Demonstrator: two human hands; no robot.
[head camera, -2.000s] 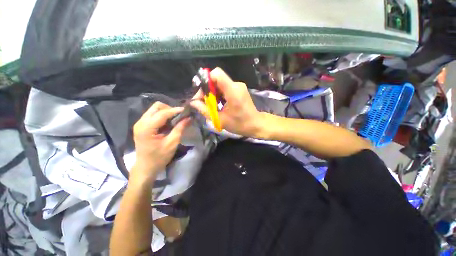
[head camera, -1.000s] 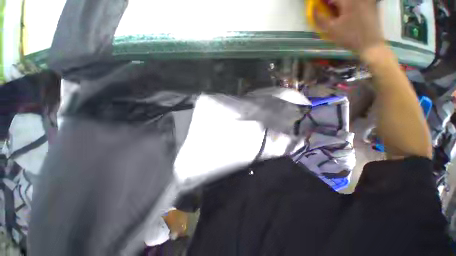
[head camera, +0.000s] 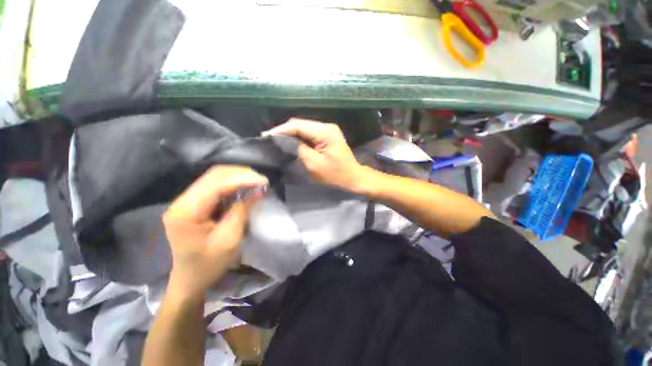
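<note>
My left hand (head camera: 211, 225) pinches the edge of the garment cloth between thumb and fingers, over my lap. Light grey cloth (head camera: 275, 236) hangs below its fingers. My right hand (head camera: 322, 154) is just to the right and higher, gripping a fold of the dark grey cloth (head camera: 125, 161). The cloth is stretched between both hands and spreads to the left below the table edge. Some of it is blurred. The scissors (head camera: 465, 36), with one red and one orange handle loop, lie on the table at the upper right.
The white table top (head camera: 286, 43) with its green worn edge runs across the top. A grey cloth strip (head camera: 125, 53) lies over its left end. A blue plastic basket (head camera: 554, 193) stands on the floor at the right, among scattered cloth. A blue-rimmed bin (head camera: 454, 163) holds grey pieces.
The scissors have gone from my right hand to the table. My right hand has come back down to the cloth. The dark grey cloth is spread wider on the left and held in both hands.
</note>
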